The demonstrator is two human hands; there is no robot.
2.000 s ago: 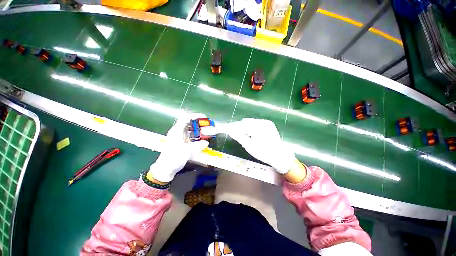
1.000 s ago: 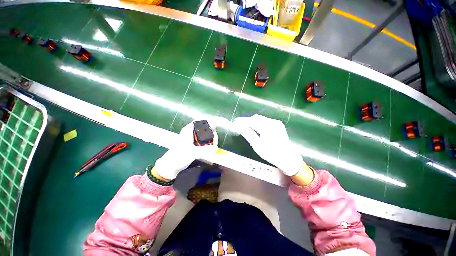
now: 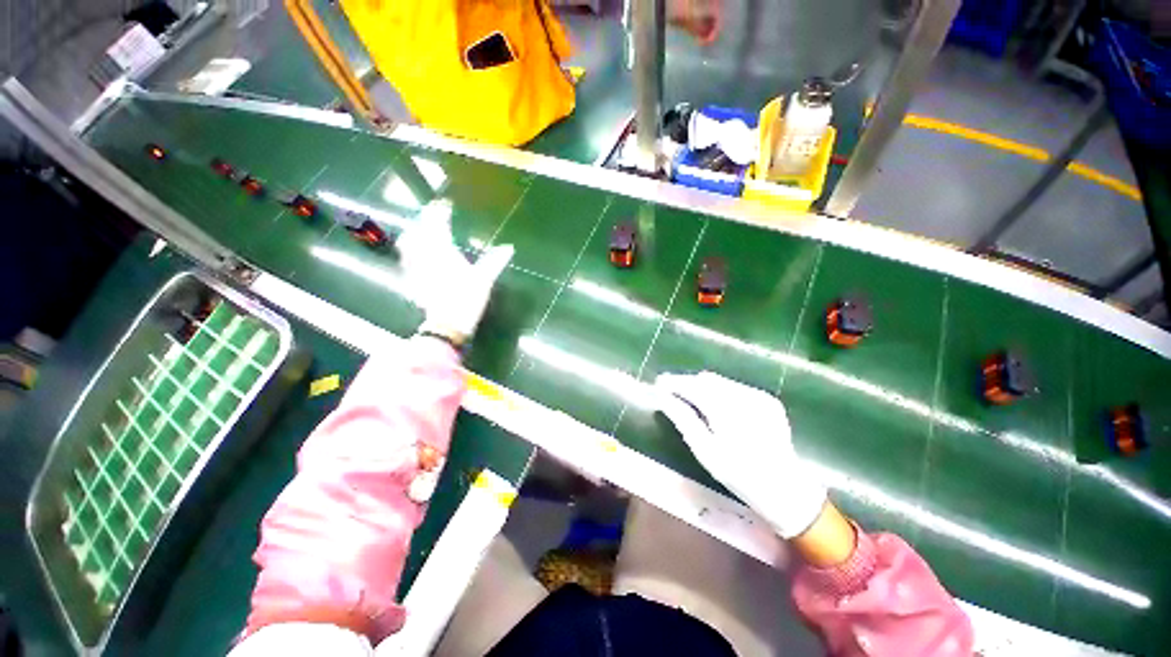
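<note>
My left hand (image 3: 450,272), in a white glove, reaches over the green conveyor belt (image 3: 552,308) at left centre. Its fingers are spread and no block shows in it. A wound block (image 3: 366,229) with a dark top and orange windings lies on the belt just left of its fingertips. My right hand (image 3: 745,443), also white-gloved, is above the near part of the belt, fingers bent and close together. Glare on the glove hides whether it holds anything thin.
More wound blocks lie spaced along the belt, such as one at centre (image 3: 711,282) and one at right (image 3: 1004,379). A divided tray (image 3: 276,336) is at left. Across the belt are a yellow bin (image 3: 786,193) with a bottle, a blue bin (image 3: 714,173) and a yellow cloth item (image 3: 450,77).
My left hand has moved away from the near rail, up and left over the belt, and the block it held has left it. The view has shifted left. The utility knife is out of sight.
</note>
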